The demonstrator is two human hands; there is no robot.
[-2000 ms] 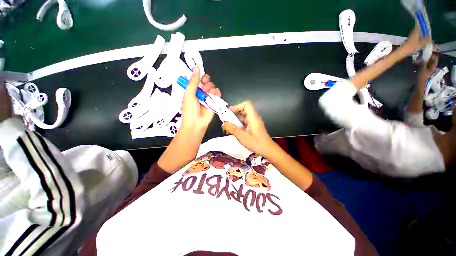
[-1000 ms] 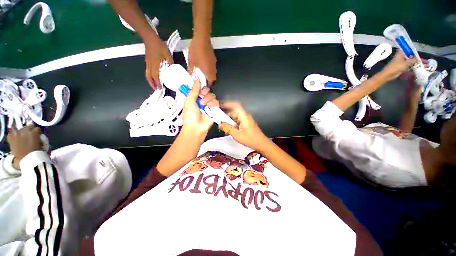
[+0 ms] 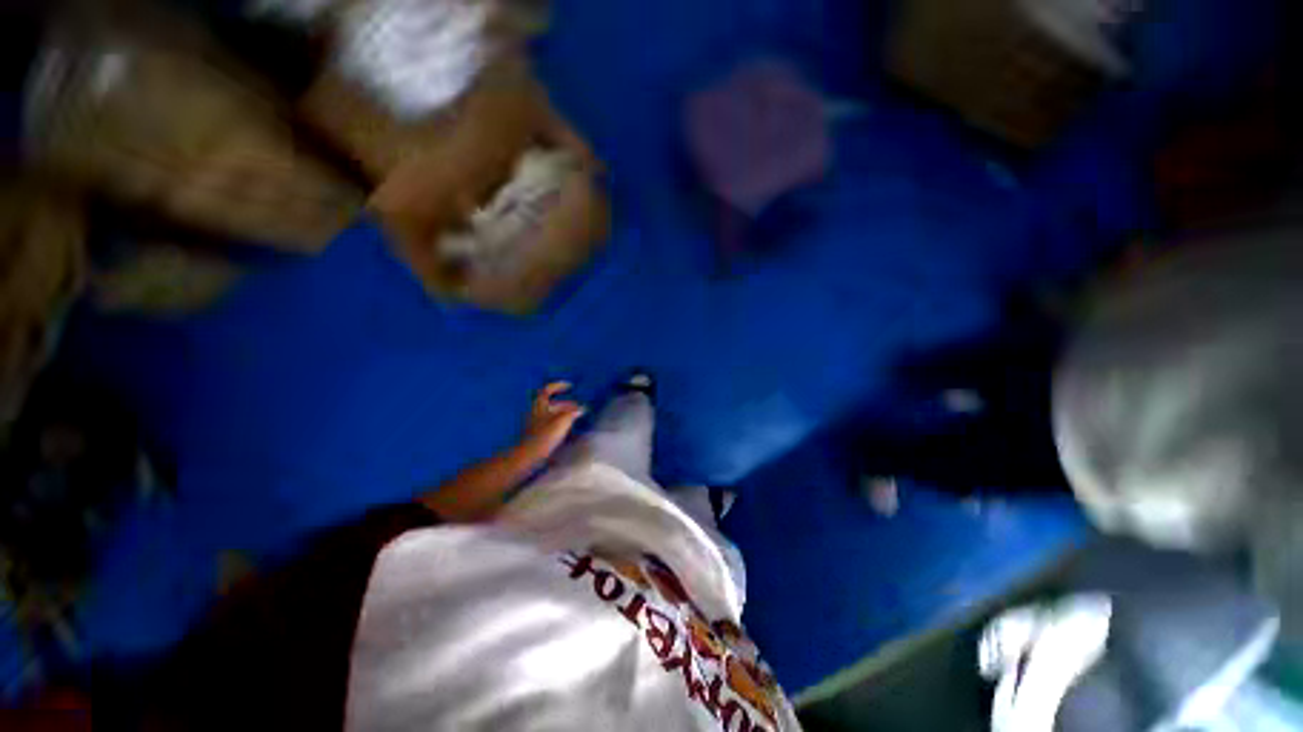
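Note:
The view is blurred and shows the floor. My left hand is small at the centre, beside my white shirt. Its fingers look apart and nothing shows in it. My right hand is out of the picture. An open brown carton stands on the blue floor beyond my left hand, with a whitish heap inside. The heap is too blurred to name.
More brown cartons stand at the upper left, and one at the upper right. A pinkish stool stands beyond the centre. A person in pale clothing is at the right. A bench edge crosses the lower right.
The view has swung from the bench to the floor and cartons. The housing with the blue battery is no longer seen in my hands. My right hand has left the picture.

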